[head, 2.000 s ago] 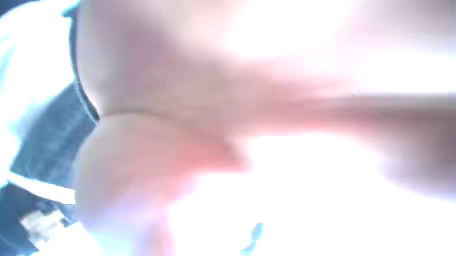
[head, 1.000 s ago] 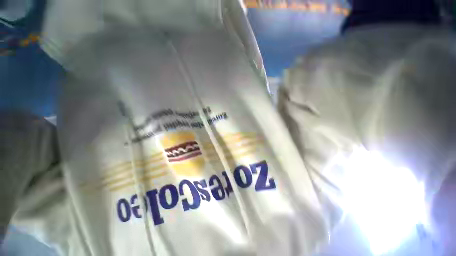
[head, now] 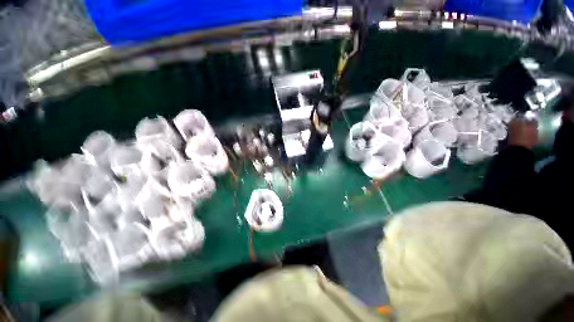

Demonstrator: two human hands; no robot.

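Many white plastic cup-shaped housings are piled at the left of the green bench (head: 315,217), including one (head: 187,179) at the pile's right side. Another pile of housings (head: 428,157) is at the centre right. A single housing (head: 264,210) stands apart near the bench's front edge, with something white inside it. Small wired parts (head: 258,151) lie loose behind it, too blurred to tell apart. A white box-like screw feeder (head: 299,113) stands behind them, with a dark tool (head: 323,116) at its right side. Neither of my hands is visible.
Blue bins (head: 195,17) are behind the bench. At the far right are a dark-sleeved person's hand (head: 522,132) and a shiny object (head: 542,93). Cream cloth (head: 472,258) fills part of the near edge. A metal rail (head: 69,63) runs behind.
The view has moved from a blurred close-up, then pale printed cloth, to the bench with the housings. The skin-coloured shape filling the oldest frame is gone.
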